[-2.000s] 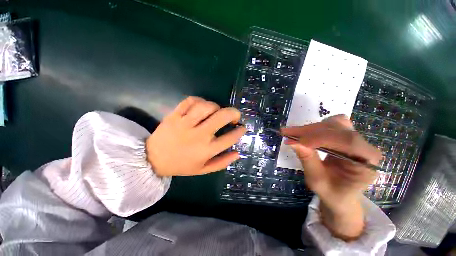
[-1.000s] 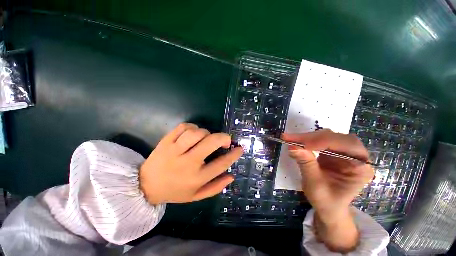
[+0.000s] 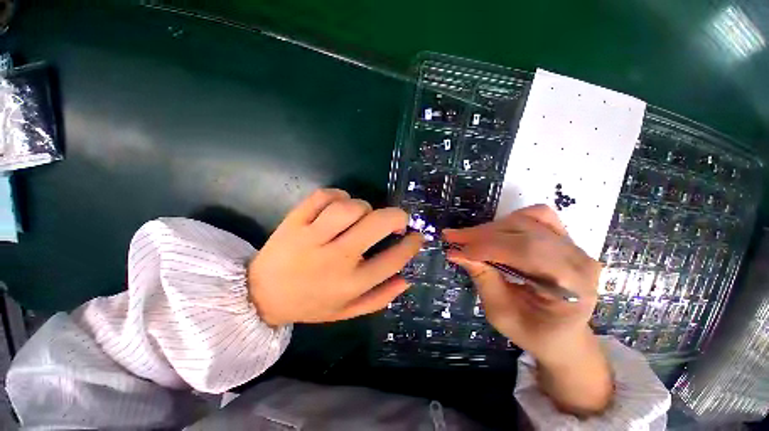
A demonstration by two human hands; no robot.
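A clear blister tray [image 3: 459, 69] lies on the green mat with small dark modules in its pockets. A white sheet [image 3: 582, 118] lies across it with a cluster of tiny black dots [image 3: 563, 198]. My right hand [image 3: 531, 282] is shut on thin metal tweezers [image 3: 527, 280], over the tray and the sheet's lower part. The tweezer tips are close to my left fingertips and hard to make out. My left hand [image 3: 337, 257] is at the tray's left edge, thumb and fingertips near a shiny spot; whether it holds a module cannot be told.
A silvery-grey stack of trays [image 3: 734, 370] stands at the right edge. A silvery bag [image 3: 25, 118] lies at the far left above a pale blue slip [image 3: 8, 206]. A thin clear edge [image 3: 287, 40] runs across the mat at the top. Striped smock sleeves show below.
My right hand has moved left over the tray, closer to my left fingertips, and the tweezers now slant more steeply. The view has shifted slightly, and more of the dot cluster shows than one second ago.
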